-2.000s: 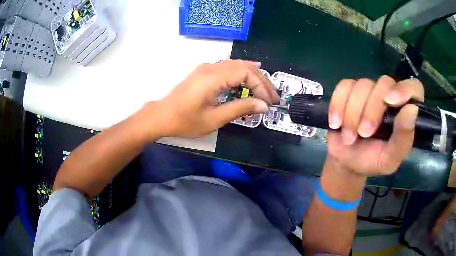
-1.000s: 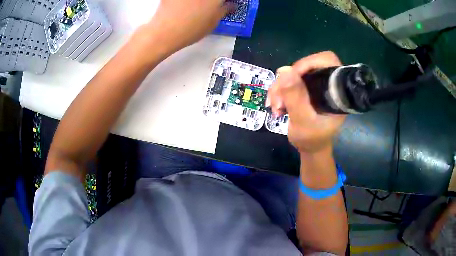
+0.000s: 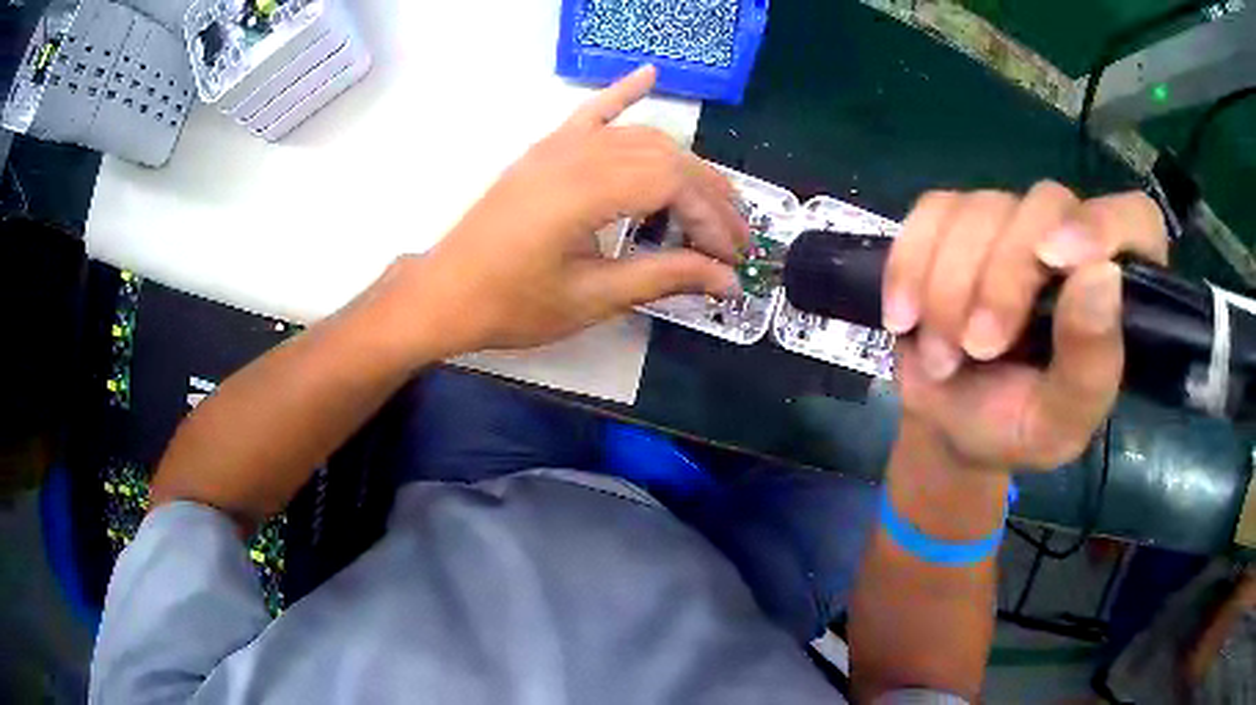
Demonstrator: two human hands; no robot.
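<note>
Two white housing halves lie side by side, open side up; the left one point(image 3: 700, 316) is partly under my left hand, the right one point(image 3: 832, 339) partly under the screwdriver. A green circuit board point(image 3: 759, 270) shows in the left housing. My right hand point(image 3: 1012, 324) grips the black electric screwdriver point(image 3: 843, 276), held nearly level with its bit pointing left at the board. My left hand point(image 3: 585, 234) is over the left housing, thumb and fingertips close to the bit. Whether it pinches a screw is too small to tell.
A blue bin point(image 3: 658, 72) of screws is beyond the housings. Stacked white housings point(image 3: 296, 76) and grey slotted housings point(image 3: 117, 90) stand at upper left. Loose circuit boards point(image 3: 127, 503) lie at lower left. A grey metal post point(image 3: 1171, 76) and cables are at upper right.
My left hand has moved from the screw bin back to the left housing. My right hand has swung the screwdriver from steeply tilted to nearly level, bit towards the board. The view has shifted slightly.
</note>
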